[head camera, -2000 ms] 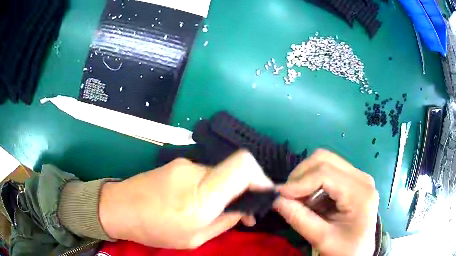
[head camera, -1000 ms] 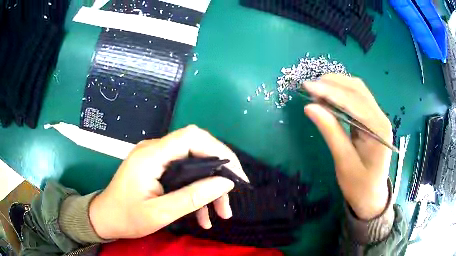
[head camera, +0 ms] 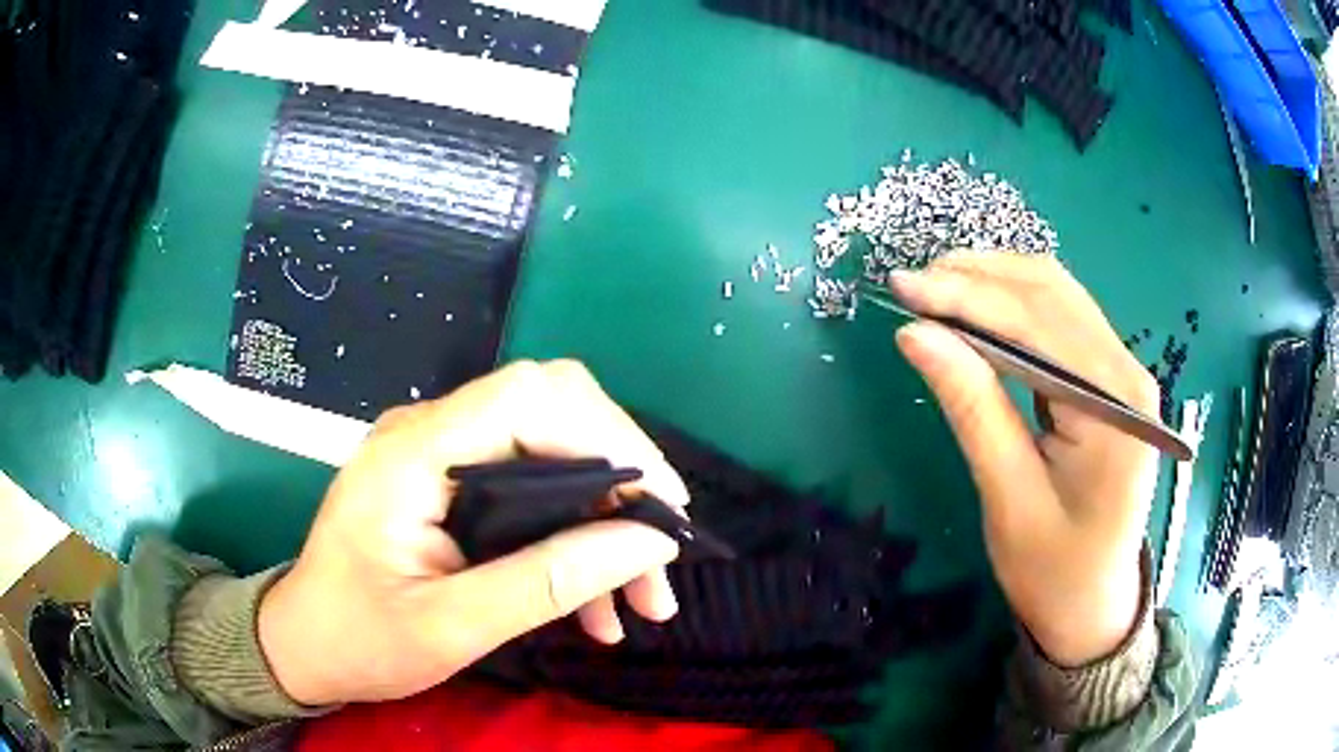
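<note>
My left hand [head camera: 470,551] is closed around several black strips [head camera: 536,507], whose ends stick out between thumb and fingers. My right hand [head camera: 1028,426] holds tweezers [head camera: 1050,379] between thumb and fingers. The tweezers' tips are at the lower left edge of a loose heap of small silver-white inserts [head camera: 940,206]. Whether the tips hold an insert cannot be told. More black ribbed strips [head camera: 778,602] lie below and between my hands, partly hidden by my left hand.
A glossy black sheet [head camera: 397,279] with white specks lies at left, with white strips [head camera: 389,77] across and below it. Black strips are piled at far left [head camera: 74,221] and top [head camera: 940,44]. Small black parts [head camera: 1170,353] and a blue tray [head camera: 1260,81] are at right.
My right hand has moved from beside my left hand to the silver-white heap, now showing the tweezers. My left hand has shifted left and up a little. A white strip now shows across the black sheet.
</note>
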